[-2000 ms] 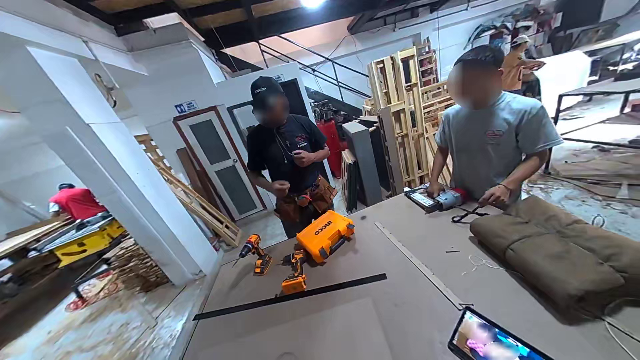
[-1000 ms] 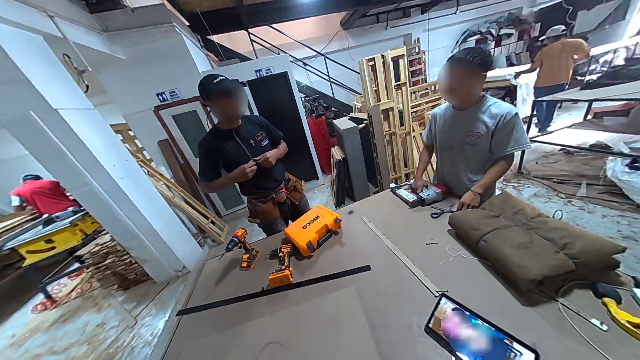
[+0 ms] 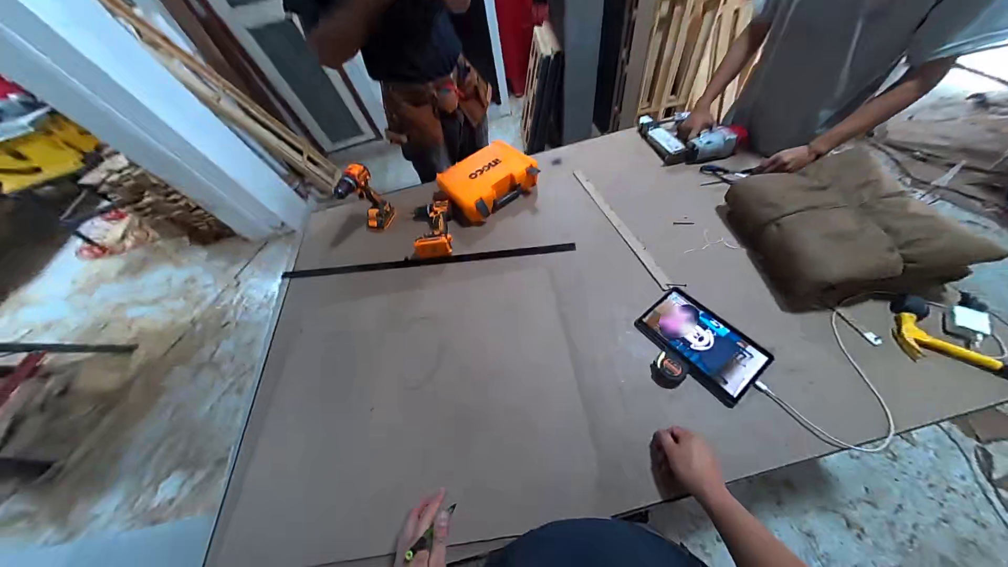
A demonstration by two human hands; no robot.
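Observation:
My left hand (image 3: 425, 529) is at the near edge of the brown-topped table (image 3: 441, 394), with a dark and green pencil (image 3: 425, 539) held between its fingers. Curled and resting on the tabletop, my right hand (image 3: 691, 461) shows nothing in it. Just beyond that hand lie a tape measure (image 3: 668, 369) and a tablet (image 3: 705, 345) with its screen lit and a white cable plugged in. A long black strip (image 3: 504, 253) crosses the table farther off, in front of a small orange impact driver (image 3: 435, 230).
At the far edge are an orange drill (image 3: 367, 197) and an orange case (image 3: 488, 181). Folded brown fabric (image 3: 850, 228) and a yellow claw hammer (image 3: 945, 346) lie right, a pale strip (image 3: 622, 228) mid-table. Two people stand opposite; one touches a nailer (image 3: 701, 142) and scissors (image 3: 728, 172).
The view has tilted down, and both my hands, absent from the earlier frames, now show at the near edge. The tape measure beside the tablet has also come into view.

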